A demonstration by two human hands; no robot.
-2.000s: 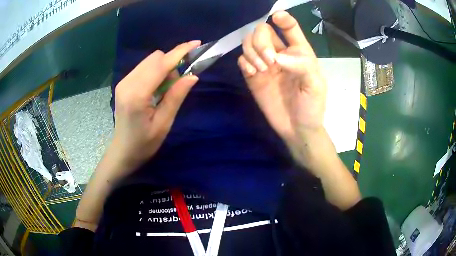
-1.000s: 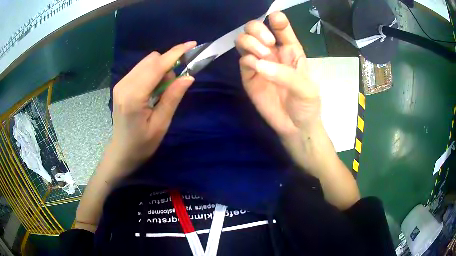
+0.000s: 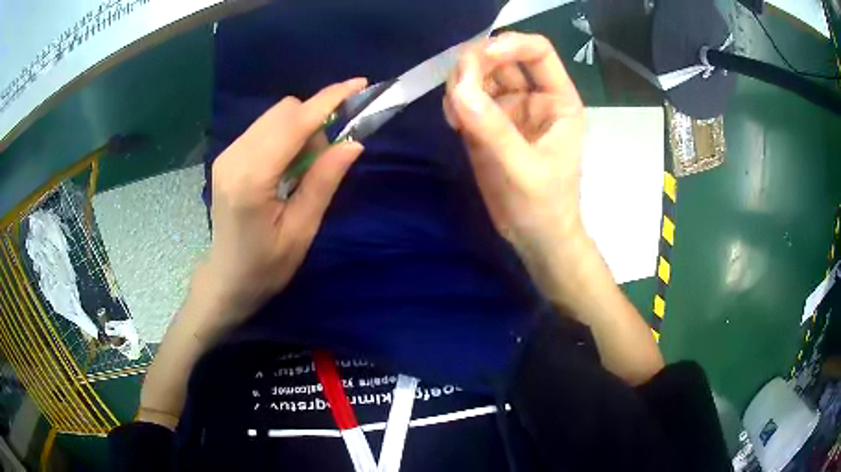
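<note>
My left hand point(image 3: 281, 171) holds green-handled thread snips point(image 3: 309, 164) between thumb and fingers, with the blades pointing up and right. White tape point(image 3: 420, 81) runs from the blades up to the right, passing by the fingertips of my right hand point(image 3: 526, 129). My right thumb and index finger are close together at the tape's lower edge; whether they pinch it or a thread is too small to tell. Navy cloth point(image 3: 406, 230) lies beneath both hands.
A yellow wire basket point(image 3: 46, 359) with white scraps stands at left beside a pale board point(image 3: 152, 244). A white table edge point(image 3: 101, 46) curves across the upper left. At right are a white board point(image 3: 622, 194), striped floor tape point(image 3: 666, 249), a dark disc point(image 3: 692, 55) and a white container point(image 3: 779, 424).
My right hand's fingers have curled in, and its thumb has risen toward the index fingertip beside the tape. My left hand and the snips have hardly moved.
</note>
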